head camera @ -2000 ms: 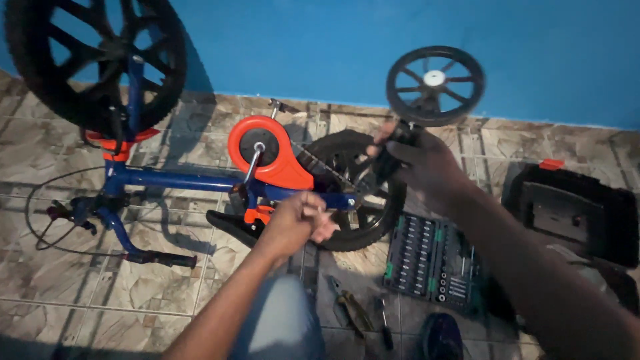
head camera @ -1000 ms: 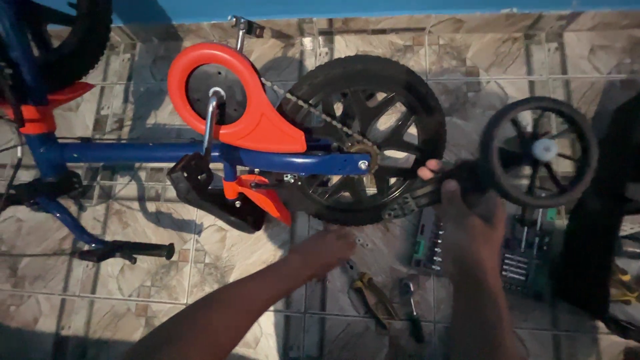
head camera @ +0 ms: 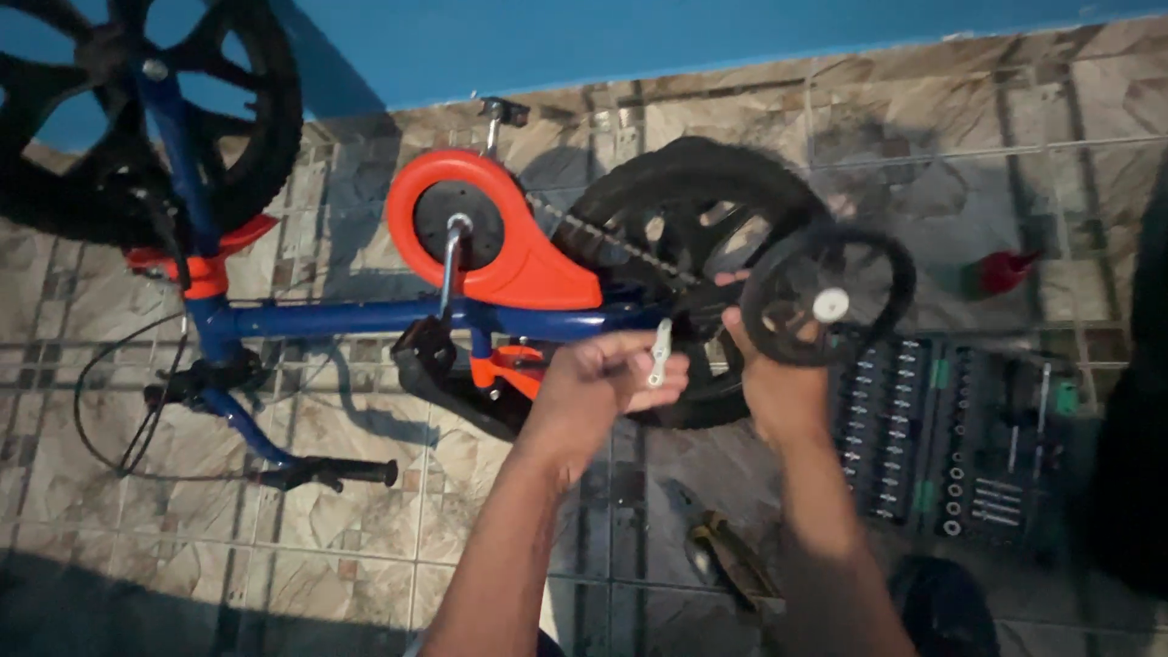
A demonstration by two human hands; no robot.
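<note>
A blue bicycle frame (head camera: 338,318) lies across the tiles, with an orange chain guard (head camera: 547,278), a chain and a black rear wheel (head camera: 703,173). Just below the frame's rear end, my left hand (head camera: 607,383) holds a small silver metal bracket (head camera: 661,354) between its fingers. My right hand (head camera: 780,365) grips the dark arm of a small training wheel (head camera: 829,306) by the rear hub. That wheel has a white hub cap and overlaps the rear tyre in view. The hub end of the frame is partly hidden behind the hands and the arm.
An open socket set case (head camera: 940,438) lies at the right, by a small red object (head camera: 1004,272). Pliers (head camera: 730,552) lie below my hands. The front wheel (head camera: 274,119) and handlebar grip (head camera: 360,471) are at the left. A blue wall (head camera: 639,46) runs behind.
My left hand has come up from the tiles below the rear wheel to the frame's rear end, and the silver bracket now shows in it. The training wheel is closer to the rear wheel.
</note>
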